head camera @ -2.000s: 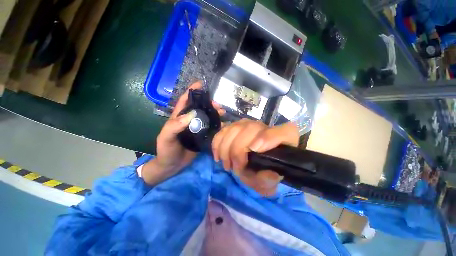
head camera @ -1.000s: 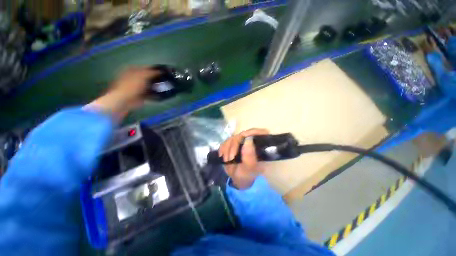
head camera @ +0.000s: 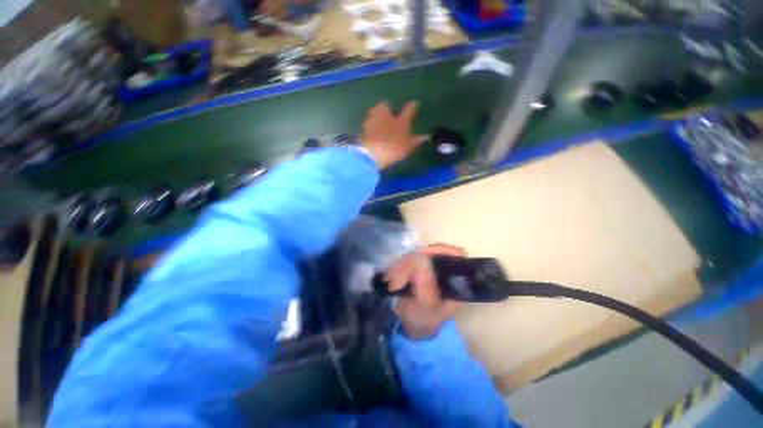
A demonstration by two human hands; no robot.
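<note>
My left hand (head camera: pixel 391 134) reaches out over the green conveyor belt (head camera: pixel 276 121), empty, with its fingers spread. Its fingertips are just left of a round black housing (head camera: pixel 448 142) with a pale centre; I cannot tell if they touch. More black housings (head camera: pixel 154 203) stand in a row on the belt to the left, some partly behind my sleeve. My right hand (head camera: pixel 424 294) is shut on the black electric screwdriver (head camera: pixel 473 278), held above the near bench with its cable trailing to the lower right. The screwdriver's bit cannot be made out.
A tan cardboard sheet (head camera: pixel 552 251) lies right of my right hand. A crumpled clear bag (head camera: pixel 376 242) is between my arms. A metal post (head camera: pixel 531 84) rises at the belt's near edge. A bin of silvery parts (head camera: pixel 728 167) is far right. Cardboard dividers (head camera: pixel 54 309) are at left. My sleeve mostly hides the feeder.
My left hand let go of the black housing it held over the belt and moved right along the belt. My right hand still holds the screwdriver. The view has shifted, showing more of the belt's left part.
</note>
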